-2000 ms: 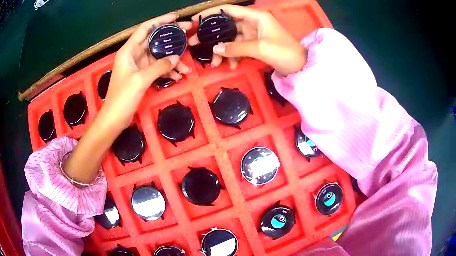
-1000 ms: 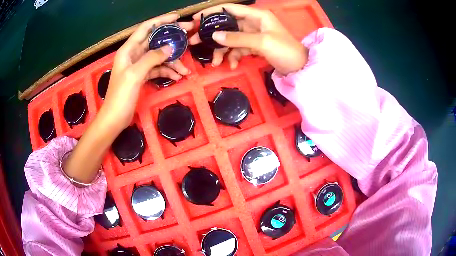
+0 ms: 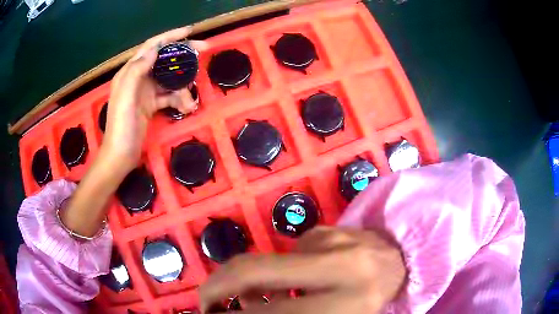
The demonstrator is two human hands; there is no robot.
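My left hand [image 3: 132, 101] holds a round black strapless watch head [image 3: 176, 65] above the upper left of the red foam tray [image 3: 242, 178]. Its screen is lit with small purple, yellow and red text lines. My right hand [image 3: 309, 267] is blurred, low over the front of the tray, and hides several pockets. Its fingertips are unclear, so whether it holds anything cannot be told. A watch head with a teal round patch [image 3: 295, 213] rests in a pocket just above my right hand.
Other watch heads rest in the tray pockets, most with dark faces; one shows a white glare patch [image 3: 162, 260]. Another teal-patch watch head [image 3: 358, 179] lies near my right sleeve. A thin brown edge [image 3: 92, 76] runs behind the tray on the dark green surface [image 3: 456, 80].
My right hand has moved from beside my left hand down to the front of the tray; the watch head it held is no longer seen in it. The left-hand screen now shows coloured text. The view has shifted.
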